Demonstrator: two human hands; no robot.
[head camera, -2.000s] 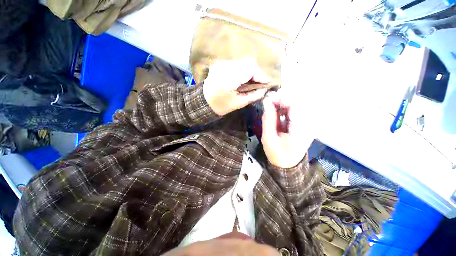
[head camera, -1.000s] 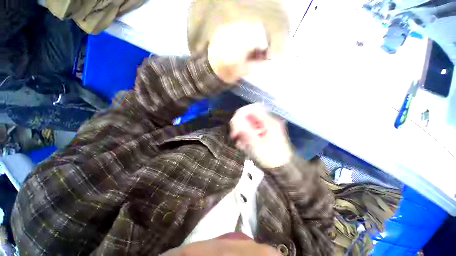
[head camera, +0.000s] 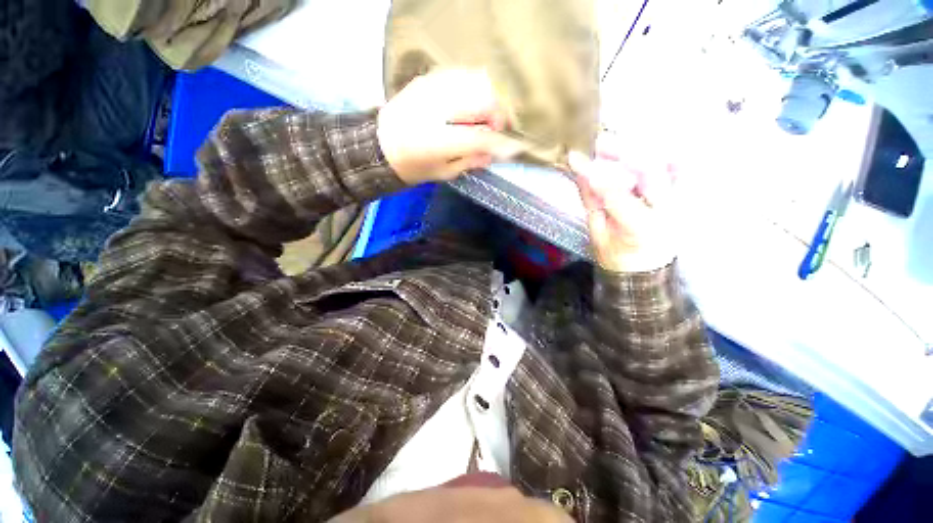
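A tan-brown cloth piece (head camera: 512, 61) lies on the white table in front of me and runs out at the top of the picture. My left hand (head camera: 440, 128) pinches its near edge. My right hand (head camera: 626, 199) has its fingertips at the near right corner of the same cloth. Both hands are overexposed, so finger detail is partly lost.
The sewing machine's metal parts (head camera: 808, 97) are at the upper right. A black rectangle (head camera: 890, 161) and blue-green snips (head camera: 818, 243) lie right. Heaped tan cloth (head camera: 194, 26) is upper left, dark garments (head camera: 72, 112) far left. A blue bin (head camera: 844, 460) is lower right.
My right hand came down off the table toward my lap, then returned to the cloth's near right corner. The cloth has shifted toward the top, and its pale upper edge is out of view.
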